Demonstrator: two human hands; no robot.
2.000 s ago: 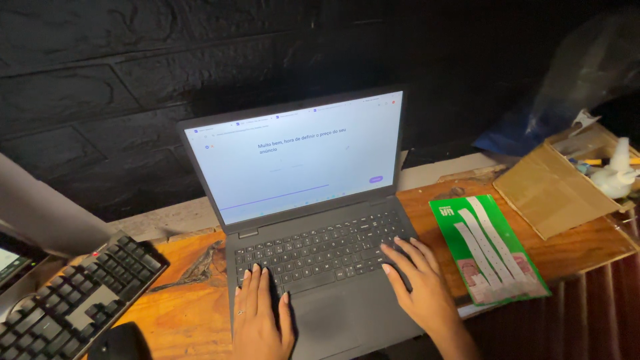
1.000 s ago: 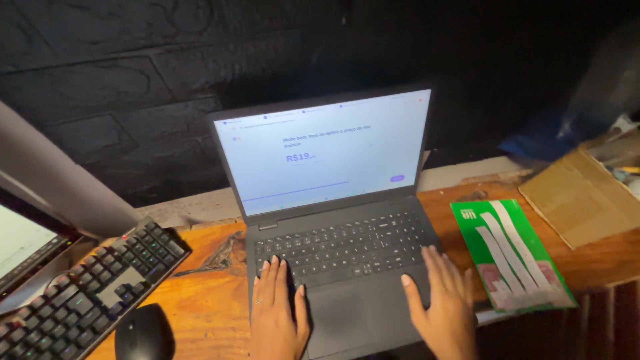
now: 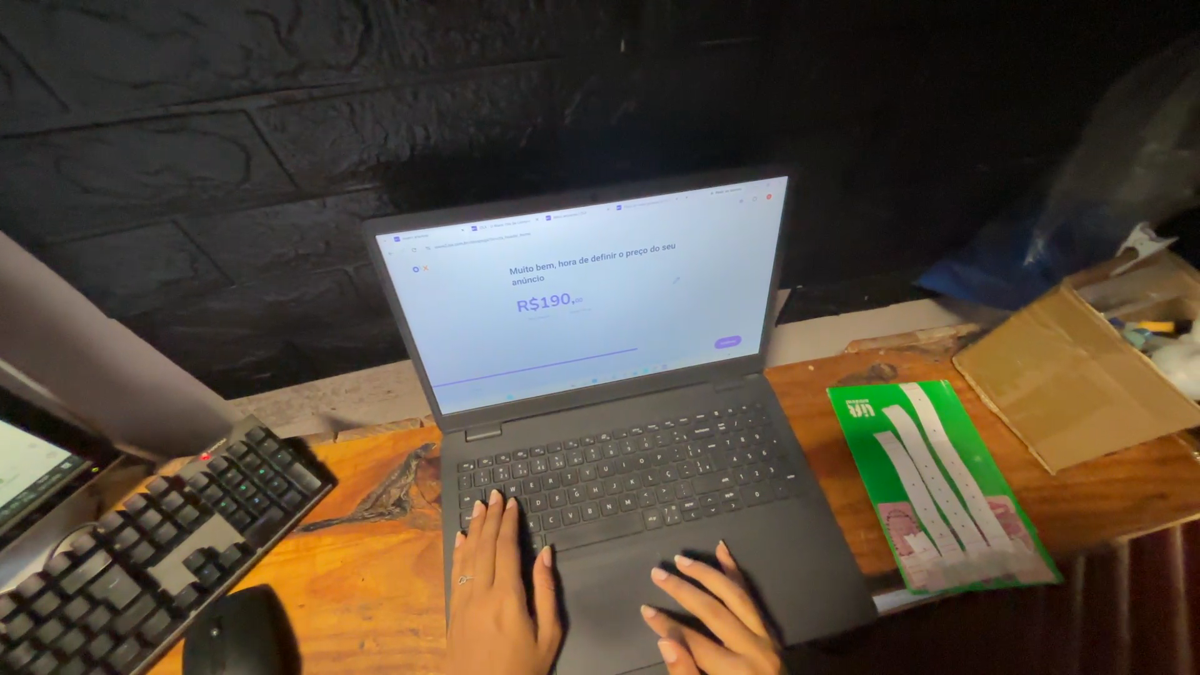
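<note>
A dark laptop stands unfolded on the wooden table, its lit screen showing a web page with a large price figure and a purple button. My left hand rests on the left palm rest, fingertips over the left keys of the laptop keyboard; it holds nothing and wears a thin ring. My right hand lies at the touchpad's right side, fingers spread and bent, holding nothing. Whether its fingertips touch the pad I cannot tell.
A separate keyboard and a black mouse sit at the left, beside part of another screen. Right of the laptop lies a green card with pale strips. A cardboard box with items inside stands farther right, before a dark brick wall.
My right hand has moved from the keyboard's right side down to the touchpad. My left hand stays at the left keys. The price figure on the screen has appeared and grown longer.
</note>
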